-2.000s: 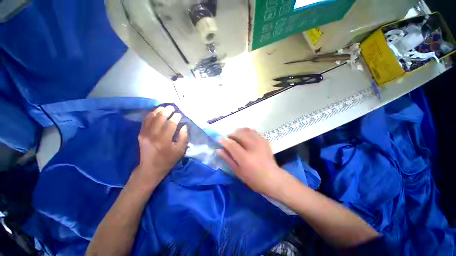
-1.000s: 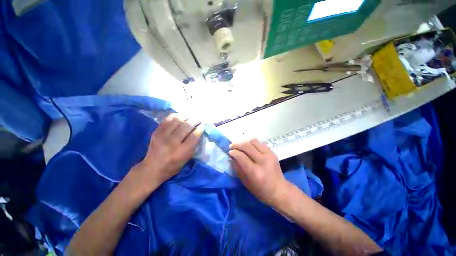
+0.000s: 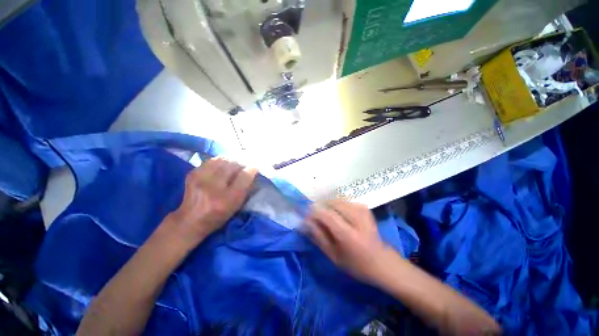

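The royal-blue garment body spreads over the lap and the table's near edge. A narrow folded blue band runs along its upper edge toward the hands. My left hand grips this edge below the machine's needle area, fingertips on the fold. My right hand, slightly blurred, pinches the same edge further right. A whitish strip shows between the hands. The presser foot area is above the hands in bright glare; the cloth is not under it.
The sewing machine has a green control panel. Black snips and a thin brownish tool lie on the table beside a yellow scrap box. A marked scale lines the front edge. Blue garments hang right.
Over the two seconds, my left hand has shifted right along the edge and my right hand has moved slightly right and down. Both still hold the cloth. The camera view has shifted a little.
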